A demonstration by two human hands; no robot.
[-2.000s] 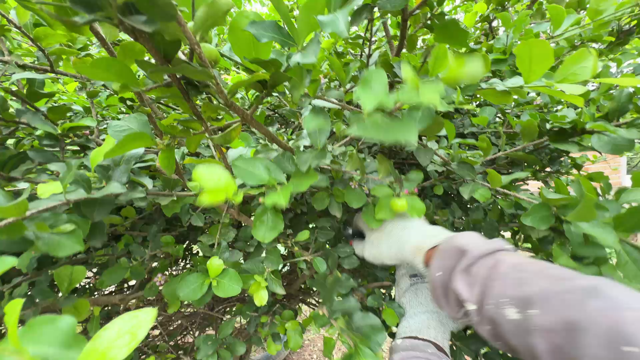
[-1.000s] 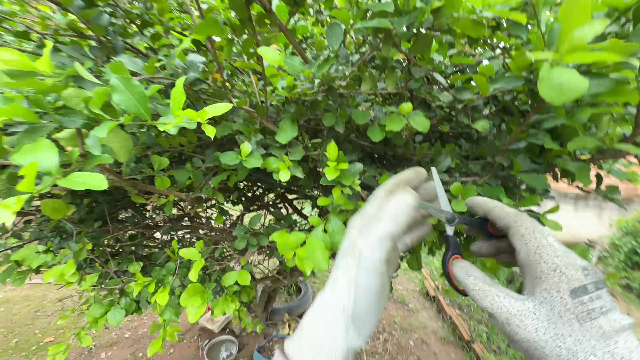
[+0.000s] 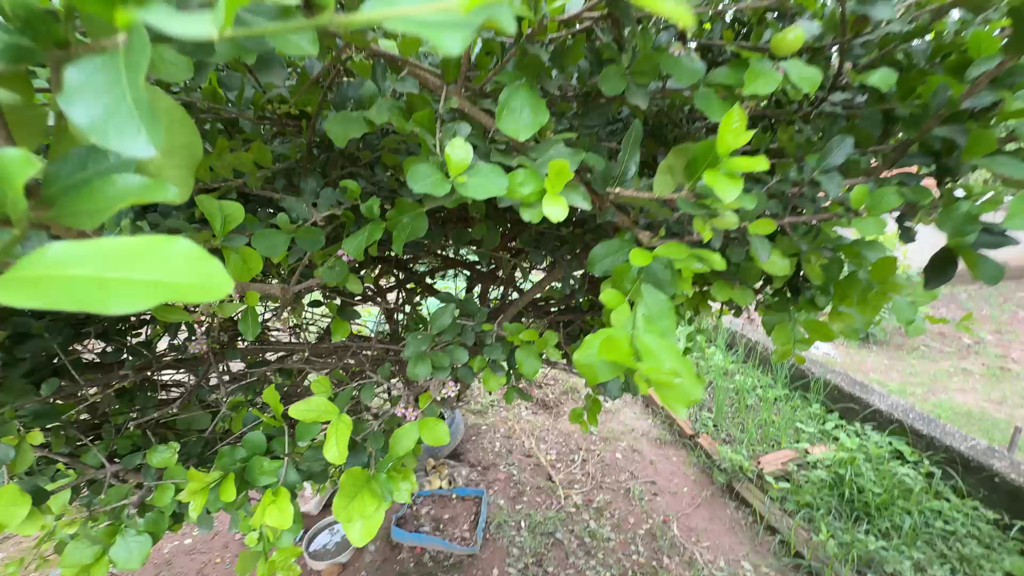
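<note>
Neither my left hand nor my right hand shows in the head view now, and the scissors are out of sight too. A dense leafy shrub [image 3: 520,112] fills the upper and left parts of the view. Bright young leaves [image 3: 656,360] hang at its lower middle. A green round fruit [image 3: 788,40] is near the top right. Small pink flowers [image 3: 406,411] show among the lower twigs. Large leaves [image 3: 120,276] come close to the camera at the left.
Below the shrub, a blue-rimmed container of soil [image 3: 482,520] stands beside a round pale bucket [image 3: 308,544] on bare ground. A low concrete edging [image 3: 888,412] runs along the grass at the right, with a broken brick piece [image 3: 776,461] nearby.
Both gloved hands and the scissors at the right hand, seen one second ago, have gone out of view. The view has shifted, showing more ground and grass.
</note>
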